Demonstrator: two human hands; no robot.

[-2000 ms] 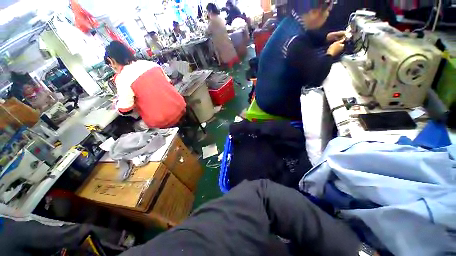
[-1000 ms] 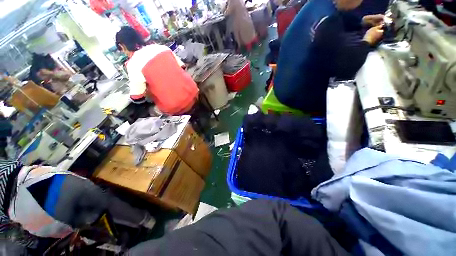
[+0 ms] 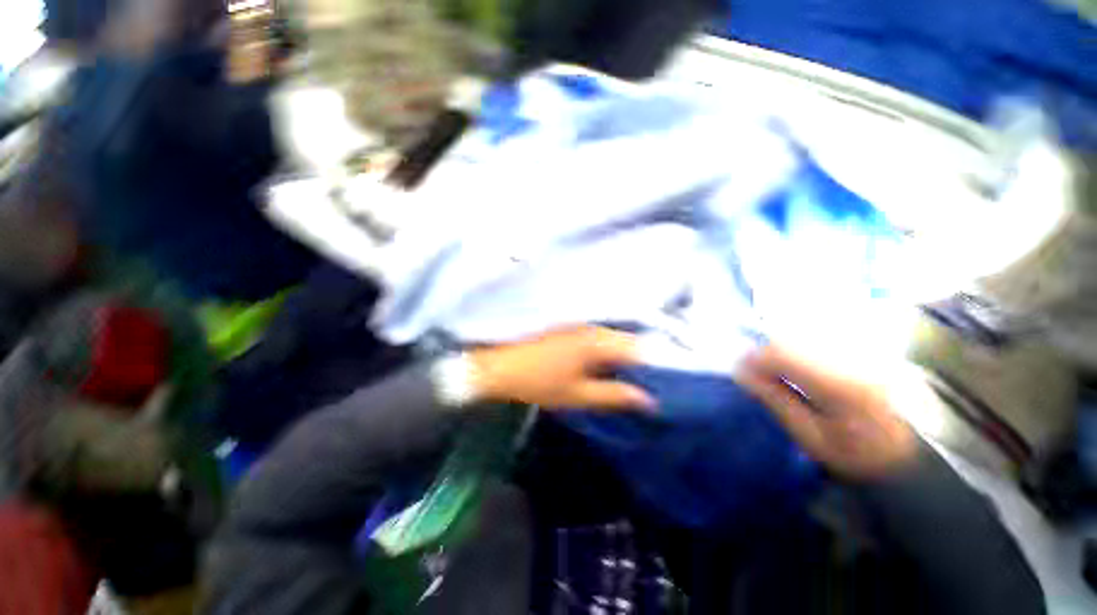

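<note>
The light-blue garment [image 3: 602, 258] lies in a heap on the table in front of me, bleached white by glare and blurred. A royal-blue part [image 3: 698, 445] hangs from its near edge towards my lap. My left hand [image 3: 559, 370] lies palm down on the near edge of the cloth, fingers spread and pointing right. My right hand [image 3: 830, 415] is at the right part of that edge, its fingertips on the cloth. Blur hides whether either hand pinches the fabric.
The cream machine head [image 3: 1035, 282] stands at the right, cut off by the frame. Royal-blue cloth [image 3: 914, 48] lies behind the table. Another person in dark blue [image 3: 169, 180] is at the upper left. A dark flat object [image 3: 430, 147] lies beyond the heap.
The view has swung right from the aisle and neighbouring workers to my own table. Both hands have come into view at the garment, which now lies in the middle.
</note>
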